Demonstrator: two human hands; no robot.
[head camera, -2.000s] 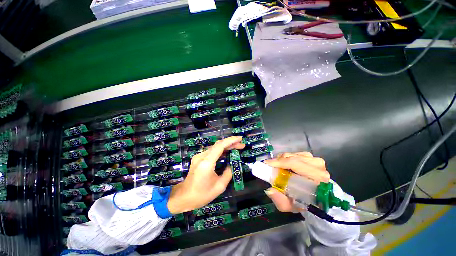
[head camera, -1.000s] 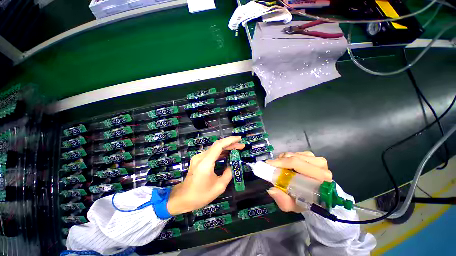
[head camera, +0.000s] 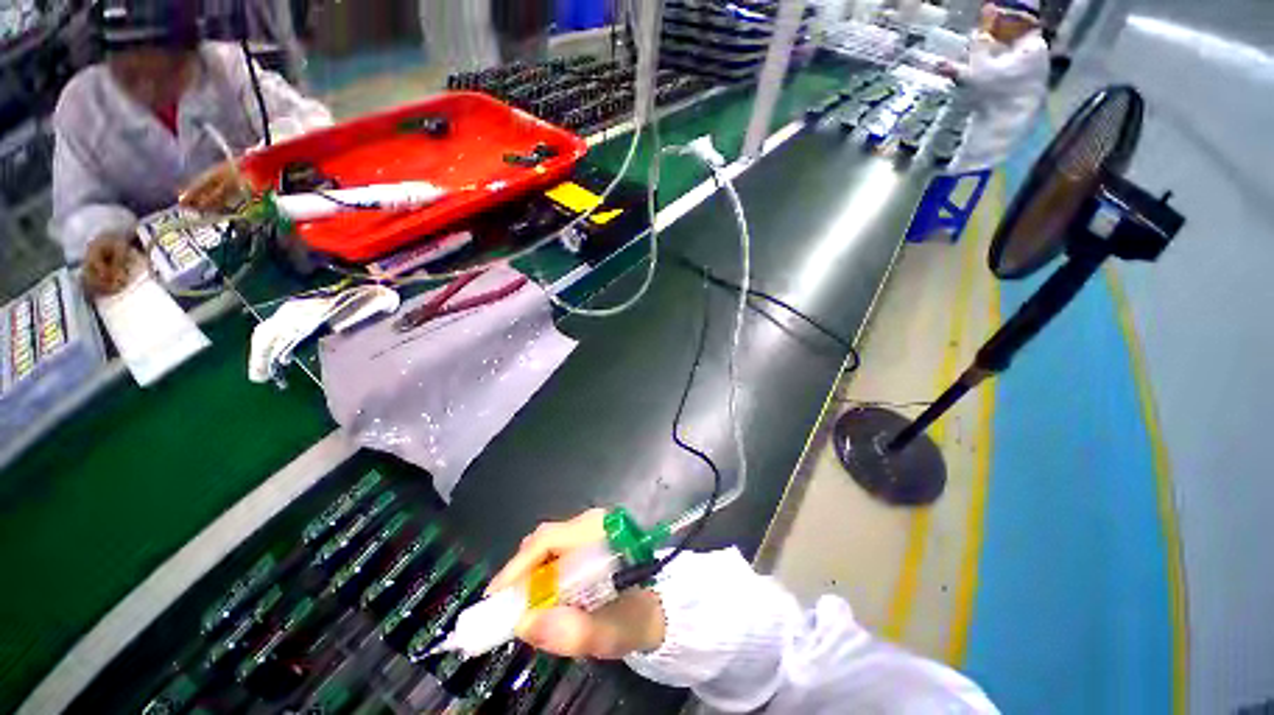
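Observation:
My right hand (head camera: 574, 588) is closed around the glue syringe (head camera: 488, 623), a clear-white tube with an amber band and a green cap at its rear. Its pale tip points down left, over the circuit board assemblies (head camera: 373, 546) that lie in rows in the blister tray at the lower left. I cannot tell if the tip touches one. The clear air hose (head camera: 739, 349) and the black cable (head camera: 685, 405) trail up from the cap. My left hand is not in view.
Pliers (head camera: 464, 298) with red handles lie on a greyish-white sheet (head camera: 433, 377) beside a white cloth (head camera: 315, 324). A red bin (head camera: 489, 123) stands beyond. A person in white works at the far left, another stands at the far end. A black fan (head camera: 1069, 182) stands on the floor at right.
The view has swung up and to the right, showing the bin, people and fan. My left hand and the board it held have left view. My right hand still holds the syringe.

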